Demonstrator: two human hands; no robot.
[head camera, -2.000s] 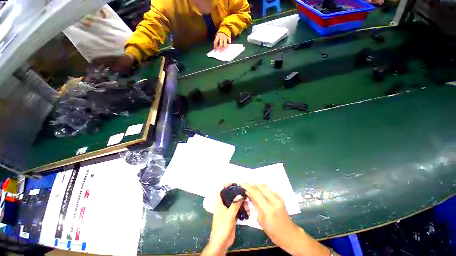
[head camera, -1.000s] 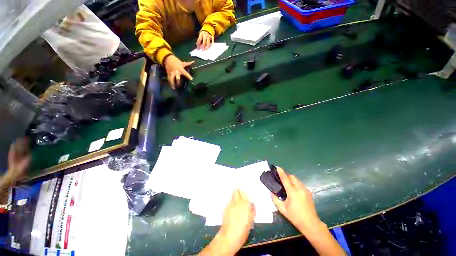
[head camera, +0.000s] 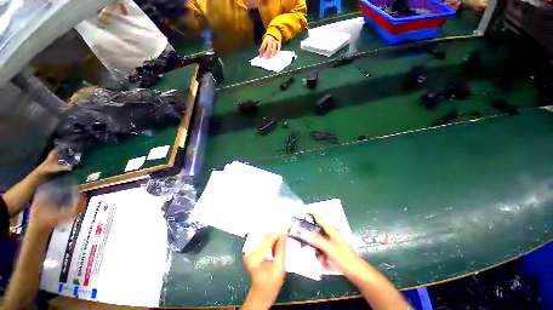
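My right hand (head camera: 335, 245) holds a black power adapter (head camera: 305, 231) over the white-looking stack of plastic bags (head camera: 239, 197) on the green bench. My left hand (head camera: 264, 261) is just left of the adapter, its fingers curled on a plastic bag; the exact grip is blurred. A translucent bag edge shows above the adapter. Bagged adapters in crinkled clear plastic (head camera: 182, 221) lie left of the stack.
A wood-edged tray (head camera: 177, 148) with bagged units and white slips is at left, beside a long shiny roll (head camera: 199, 130). A printed carton (head camera: 130, 242) is lower left; a neighbour's hands are over it and the tray. Adapters lie on the conveyor (head camera: 376, 91). A person sits opposite.
My right hand has brought the adapter left, close to my left hand. The neighbour's hands have come further into view at left. The opposite person's reaching hand has withdrawn from the belt.
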